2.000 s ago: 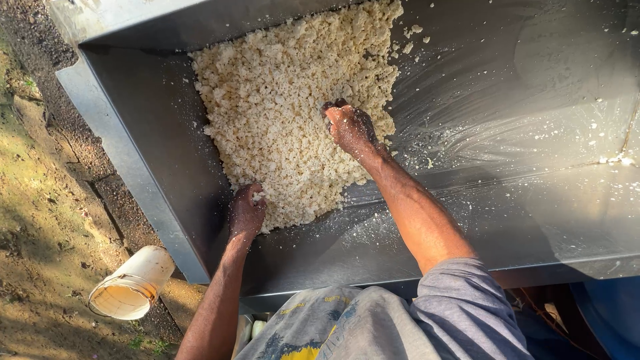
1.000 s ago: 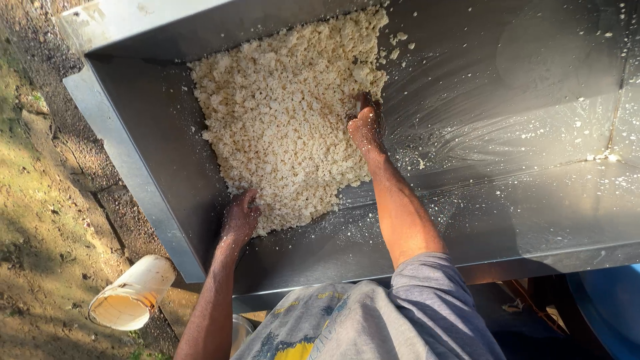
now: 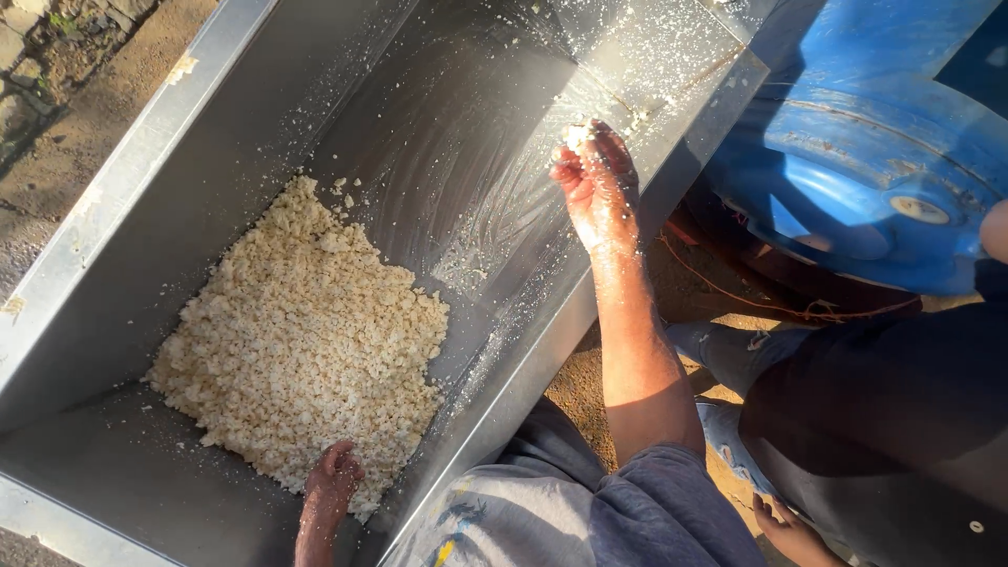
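Note:
White crumbly curd (image 3: 307, 346) lies in a flat, roughly square mass in the near-left end of a stainless steel trough (image 3: 441, 102). My left hand (image 3: 332, 482) rests on the lower edge of the curd, fingers curled a little and dotted with crumbs; it does not appear to grip any. Raised over the right side of the trough, well apart from the mass, my right hand (image 3: 594, 185) holds a small clump of curd (image 3: 580, 135) at its fingertips. White crumbs cling to the right wrist and palm.
Loose crumbs are scattered over the trough's far right corner (image 3: 669, 55). A blue plastic drum (image 3: 850, 181) stands beyond the trough's right wall. Another person in dark clothing and torn jeans (image 3: 732, 449) stands close on the right, one hand (image 3: 795, 531) hanging low.
My right hand has left the curd and moved right across the trough, with a small clump in it. My left hand stays at the near edge of the curd. The view has swung right.

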